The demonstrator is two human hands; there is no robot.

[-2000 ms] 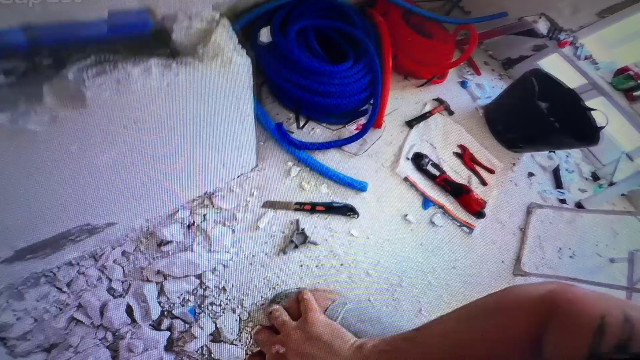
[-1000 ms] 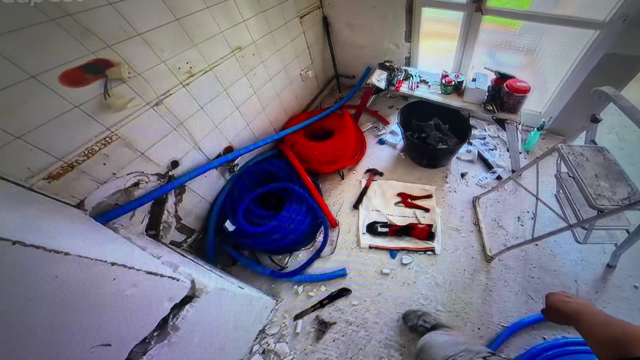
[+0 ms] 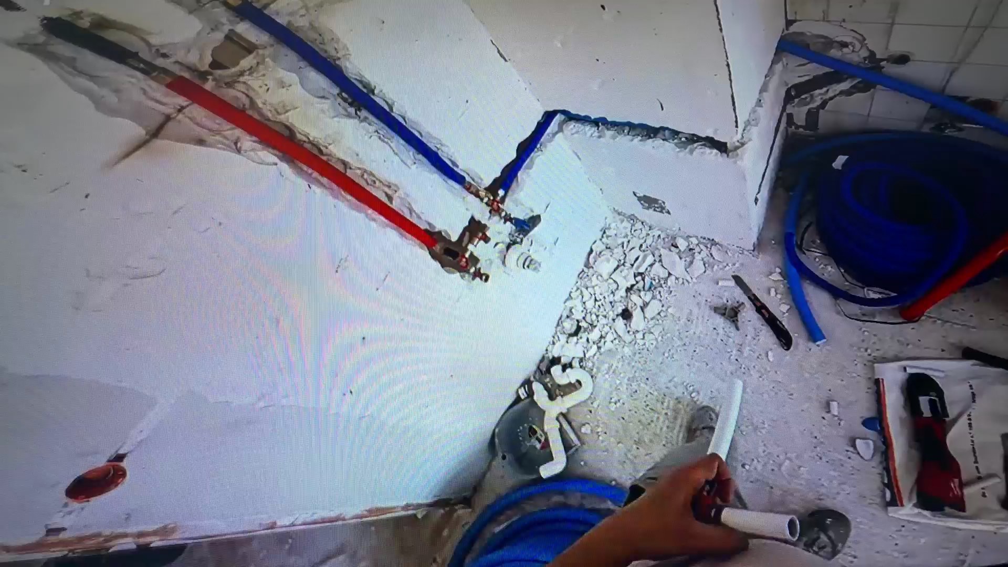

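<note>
My left hand (image 3: 669, 508) comes in at the bottom centre, closed around a red and dark handheld tool (image 3: 707, 500). White pipe (image 3: 728, 417) rises above the thumb, and a short white pipe end (image 3: 760, 524) points right below it; whether they are one piece is hidden by the hand. No right hand shows. A blue coil of pipe (image 3: 543, 512) lies beside the left forearm. On the wall, a red pipe (image 3: 299, 153) and a blue pipe (image 3: 354, 94) run down to brass valve fittings (image 3: 472, 244). A utility knife (image 3: 762, 313) lies on the floor.
Rubble (image 3: 638, 287) lines the wall foot. A white plastic drain trap (image 3: 555, 425) stands near the lower wall. At right are a large blue pipe coil (image 3: 890, 213) and a cloth (image 3: 972, 425) bearing a red and black power tool (image 3: 935, 441). My shoe (image 3: 825, 531) is at the lower right.
The view has swung left to the wall with the pipes. My left hand is now in view with the tool and white pipe; the hand seen at right earlier is out of view.
</note>
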